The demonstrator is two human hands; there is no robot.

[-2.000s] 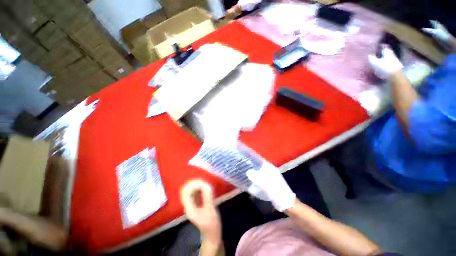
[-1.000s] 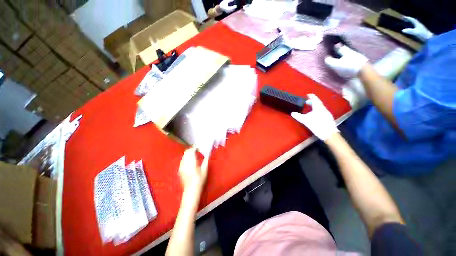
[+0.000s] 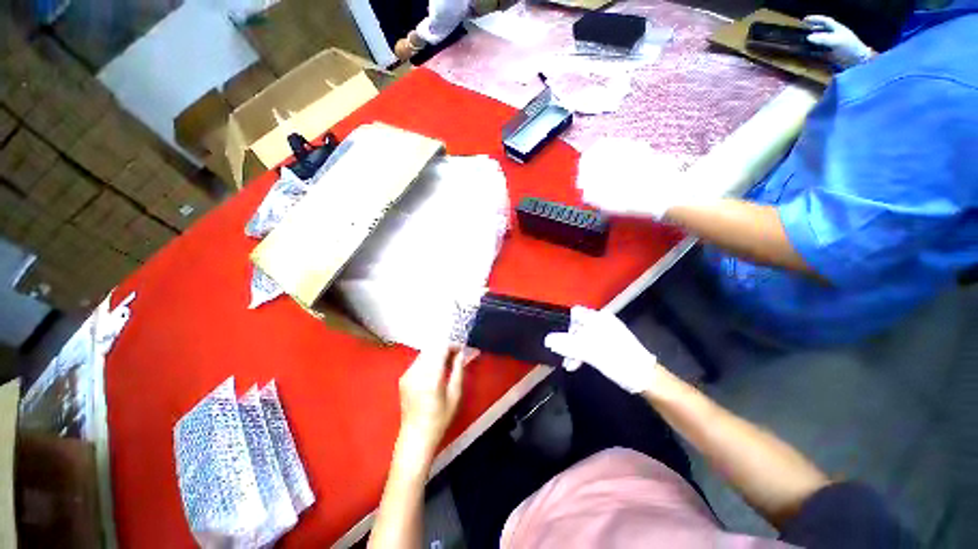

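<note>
My gloved right hand grips the right end of a black product above the near table edge. Its left end meets a bubble bag that my bare left hand pinches; how far the product is inside the bag I cannot tell. Behind them, a carton of empty bags lies on its side with white bags fanning out. Another black product with a ridged face lies on the red cloth. Bagged products overlap at the near left.
A co-worker in blue reaches a gloved hand toward the ridged product. An open black box stands mid-table. Pink bubble wrap covers the far end, with black products on it. Open cartons stand at the left and far side.
My right hand has brought a black product from the right to the bag at my left hand. The co-worker's gloved hand has moved left over the table. The view has shifted.
</note>
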